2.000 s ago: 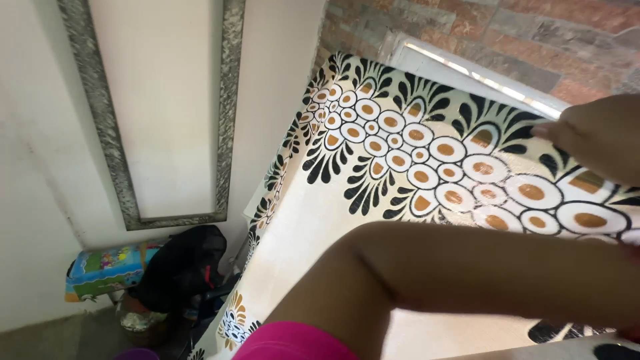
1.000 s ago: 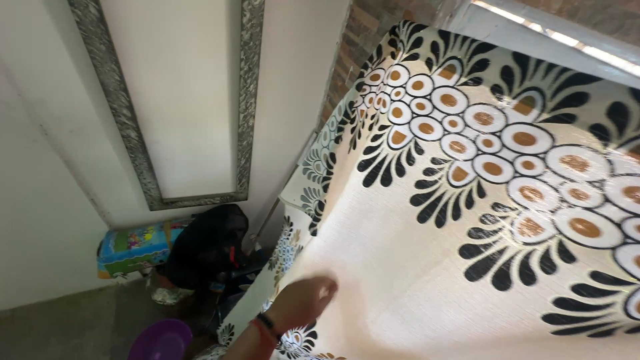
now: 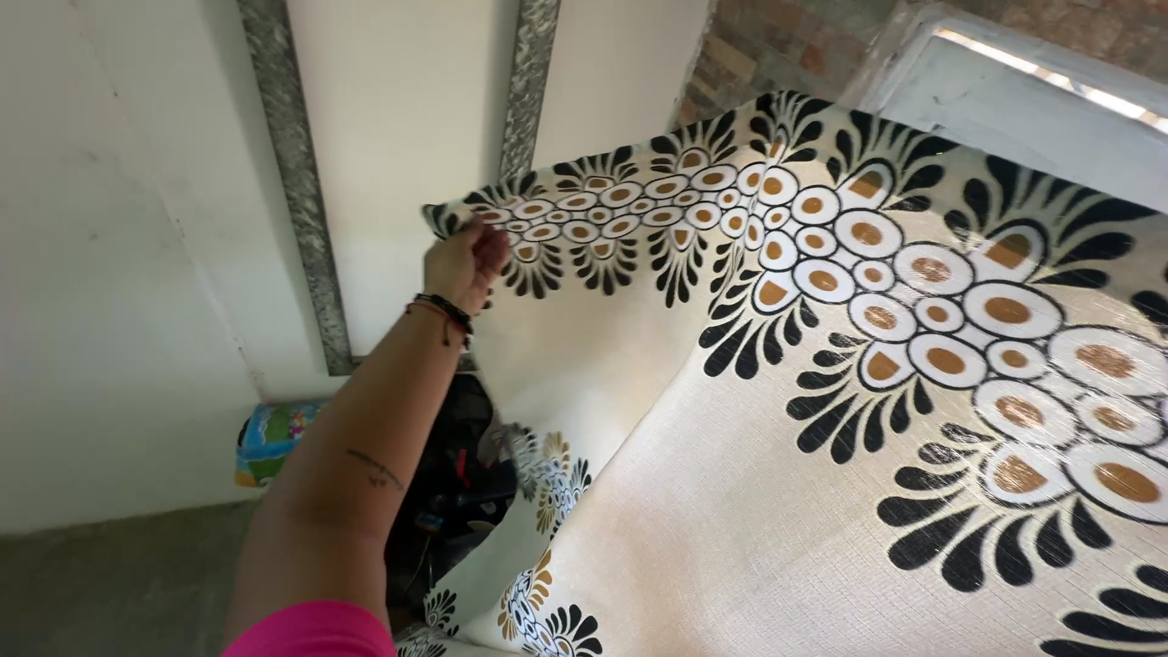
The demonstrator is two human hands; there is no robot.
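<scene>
A cream tablecloth with a border of white and orange-brown circles and black petal shapes spreads over the right and middle of the view. At its upper left corner, my left hand pinches the cloth's edge and holds it up and outward, so that this side stretches toward the wall. Dark cord bracelets circle that wrist. Folds run down from the bend in the cloth, and a lower part of it with the same pattern hangs near the bottom. My right hand is outside the view.
A white wall with grey marbled trim stands at the left. Below lie a colourful package and a black object, partly behind my forearm. A pale frame rests by the stone-patterned wall behind the cloth.
My left hand was low beside the cloth one second ago; now it is higher, gripping the raised edge. The side of the cloth that hung down is lifted outward to the left.
</scene>
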